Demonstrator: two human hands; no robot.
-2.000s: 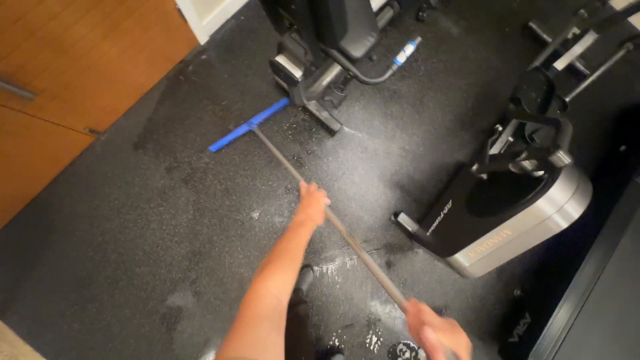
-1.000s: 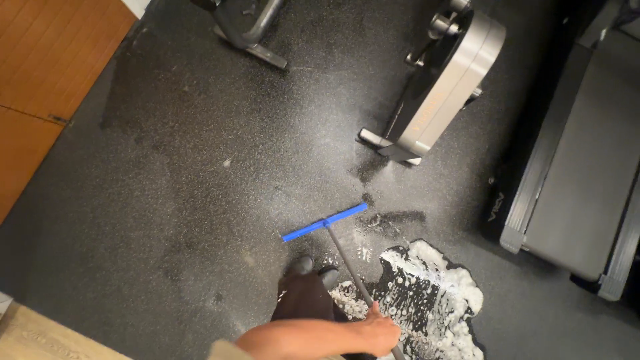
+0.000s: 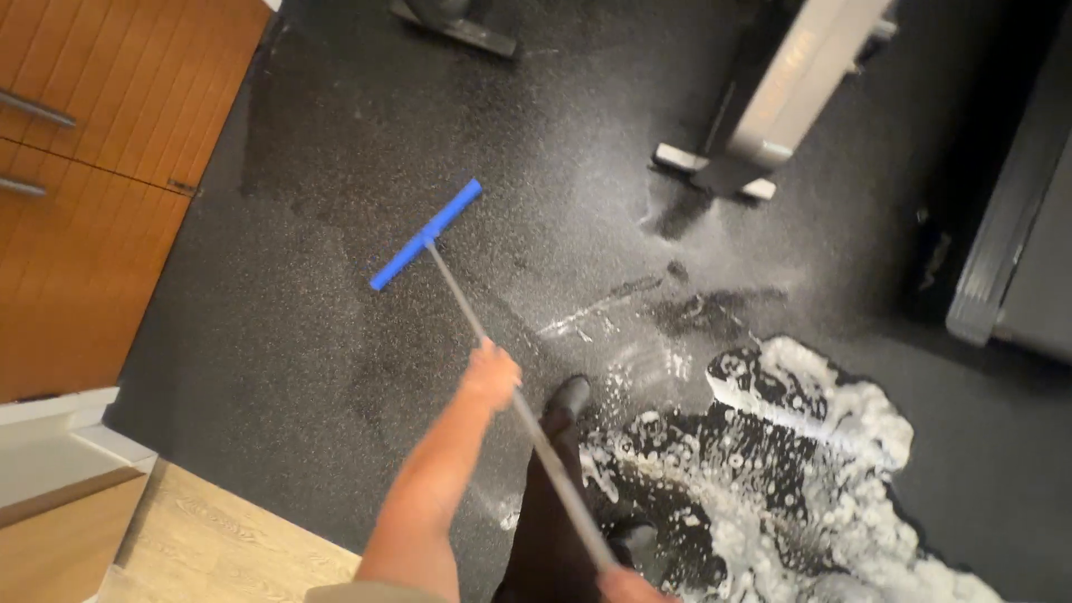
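A blue floor squeegee head [image 3: 427, 234] lies against the black speckled rubber floor [image 3: 318, 335], left of centre and tilted up to the right. Its long grey handle [image 3: 553, 469] runs down to the bottom edge. My left hand [image 3: 492, 375] is closed around the middle of that handle. Near its lower end, at the bottom edge of the view, my right hand [image 3: 630, 586] grips it, partly cut off. White foamy water [image 3: 871, 419] spreads over the floor at the lower right, beside my dark shoes [image 3: 569, 395].
Exercise machine bases stand at the top [image 3: 469, 33] and upper right [image 3: 720, 172]. A treadmill [image 3: 988, 268] is at the right edge. Wooden cabinets [image 3: 100, 251] line the left, with a white-trimmed step [image 3: 75, 452] and pale wood flooring [image 3: 218, 528] below.
Since a second ago, the squeegee head has moved away from my feet and the foam, up and to the left. My left hand is now lower on the handle than the head, arm extended.
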